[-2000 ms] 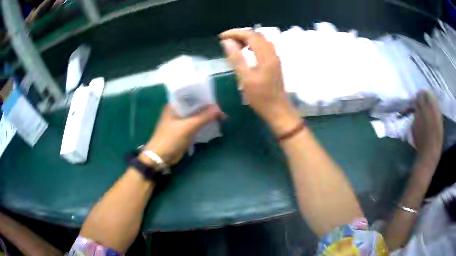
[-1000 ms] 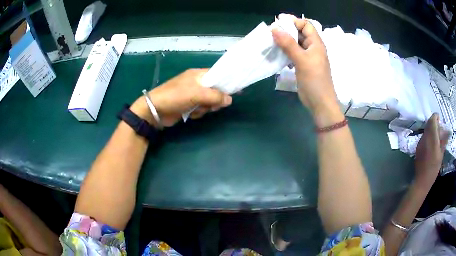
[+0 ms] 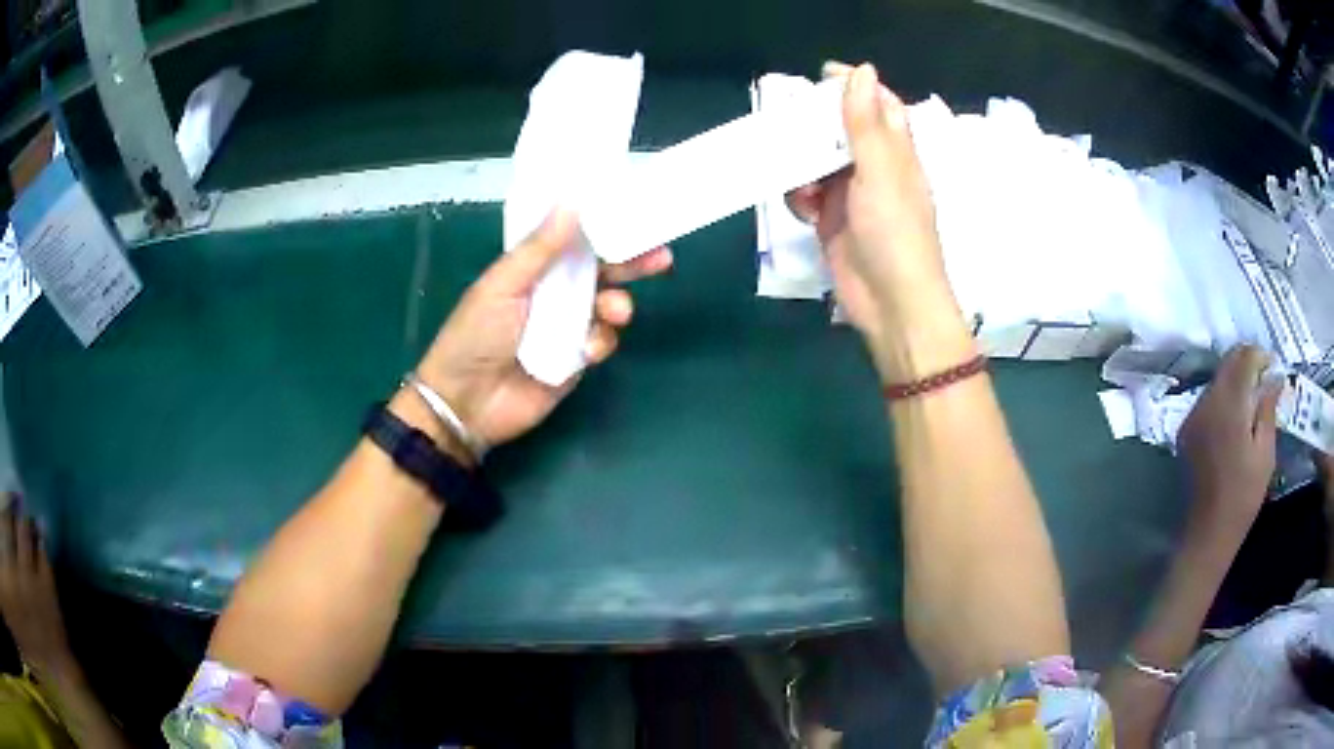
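Observation:
My left hand (image 3: 519,329) holds a soft white sleeve (image 3: 578,125) upright, its wider end flared above my fingers and its narrow end hanging below. My right hand (image 3: 878,205) grips the right end of a long, smooth white piece (image 3: 717,183), which looks like a slim handheld device. Its left end meets the sleeve at my left fingers; whether it is inside the sleeve cannot be told. A row of cartons (image 3: 1046,340) with white sleeved pieces (image 3: 1024,220) above them stands to the right, partly behind my right hand.
A pale rail (image 3: 351,190) with an upright post (image 3: 132,110) crosses the green bench (image 3: 658,512). A blue and white carton (image 3: 81,256) stands at left. A limp white piece (image 3: 212,120) lies beyond the rail. A neighbour's hand (image 3: 1229,439) holds printed white paper at right; another hand shows at far left.
The white piece between my hands now shows as a separate sleeve and long smooth piece. My left hand has turned palm-up. The narrow carton at left is gone. The neighbour's right-side hand now holds paper.

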